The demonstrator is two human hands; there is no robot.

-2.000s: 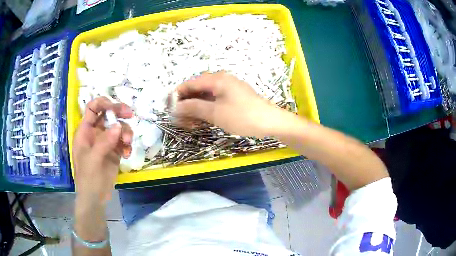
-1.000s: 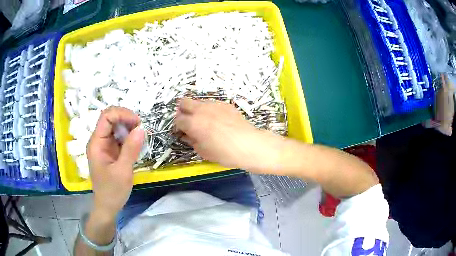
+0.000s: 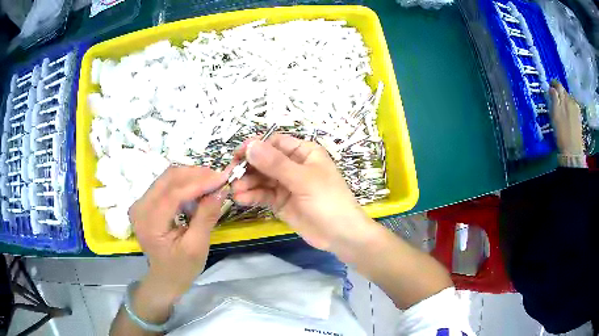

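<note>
My left hand and my right hand meet above the near part of the yellow parts bin. A small white plastic piece shows between the fingertips of both hands. A thin metal shaft sticks up and right from my right fingertips. My left thumb and finger are pinched at the white piece; the fingers hide most of it. In the bin, white heads are heaped at left, narrow white sleeves at centre and far right, metal shafts at near right.
A blue tray stack with columns of assembled pieces stands left of the bin. Another blue tray with a row of pieces is at far right, where another person's hand touches its edge. A red stool stands below at right.
My right hand has lifted from the shaft heap with a shaft, and my left hand has moved right to meet it. The other person's hand has moved onto the right tray.
</note>
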